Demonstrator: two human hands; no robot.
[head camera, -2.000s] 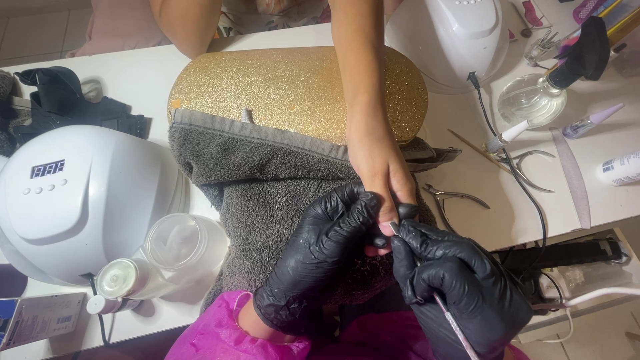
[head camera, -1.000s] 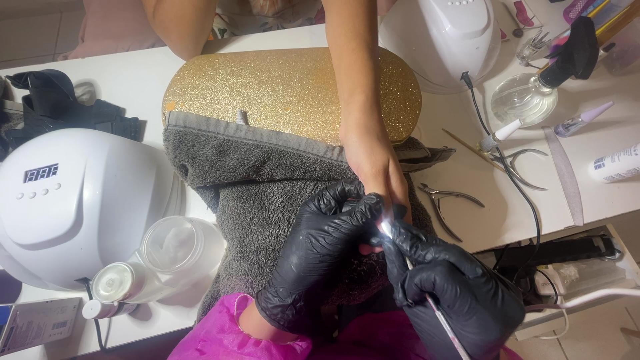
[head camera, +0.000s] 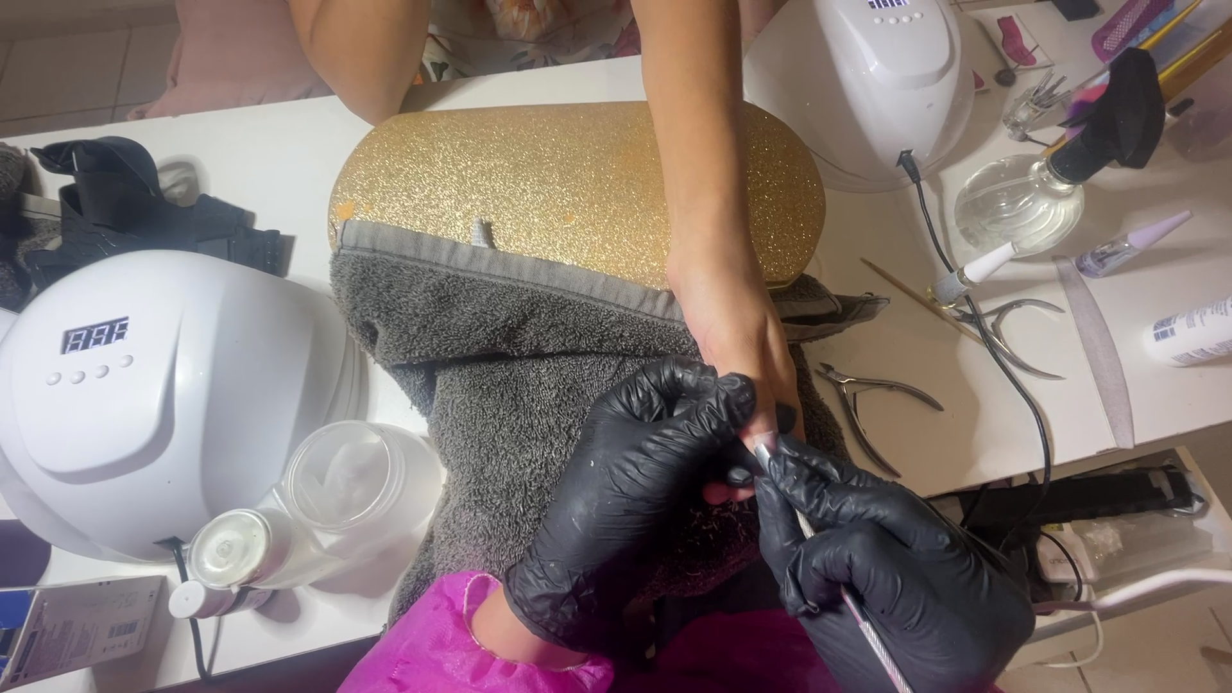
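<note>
My left hand (head camera: 630, 500), in a black glove, grips a finger of the other person's hand (head camera: 736, 332). In my right hand (head camera: 890, 568), also gloved, is a slim metal manicure tool (head camera: 859, 626) with a textured handle; its flat, shiny tip meets the nail of that finger. The other person's forearm lies across a gold glitter armrest (head camera: 558, 173). Below the hand, a dark grey towel (head camera: 520, 404) drapes from the armrest. Fine pale bits lie on the towel's lower part. My fingers partly hide the held finger.
White nail lamps stand at left (head camera: 164, 385) and top right (head camera: 895, 87). Beside the left one are clear jars (head camera: 346, 476). On the right lie cuticle nippers (head camera: 871, 404), a nail file (head camera: 1097, 356), a cable (head camera: 1020, 404) and a spray bottle (head camera: 1020, 207). An open drawer (head camera: 1136, 539) sits below.
My hands stay close together at the same finger, the left still gripping it and the right still holding the tool. The bright glint at the tool's tip has faded.
</note>
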